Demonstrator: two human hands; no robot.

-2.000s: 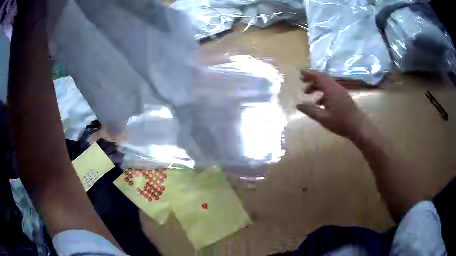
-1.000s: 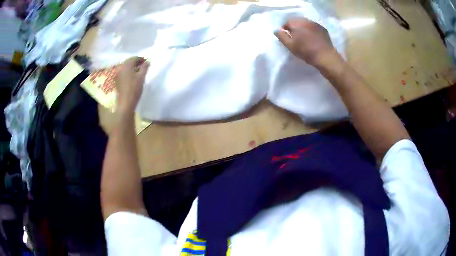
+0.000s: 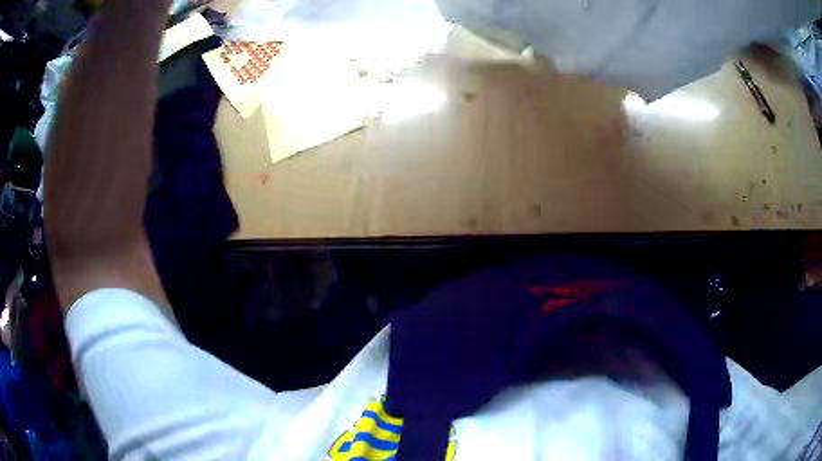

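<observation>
A white garment [image 3: 622,40] spreads across the top right, cut off by the top edge, its lower edge hanging over the table. My left arm reaches up the left side, and my left hand is beyond the top edge. A brown blur at the garment's right end may be my right hand [image 3: 777,70]; its fingers and any hold cannot be made out. A yellow sticker sheet with red-orange dots [image 3: 251,63] and a nearly bare yellow sheet [image 3: 306,112] lie at the table's upper left. Shiny clear plastic [image 3: 379,36] lies behind them.
Dark thread snips [image 3: 755,92] lie at the table's right. Another pale yellow paper [image 3: 187,36] is at the upper left. Dark cloth [image 3: 189,153] hangs at the table's left side. The table's dark front edge [image 3: 523,239] runs before my navy apron. Small specks dot the right front.
The white garment has moved from the table's middle to the upper right, uncovering the wood and yellow sheets. My left hand has moved up out of view. My right forearm has left its earlier place.
</observation>
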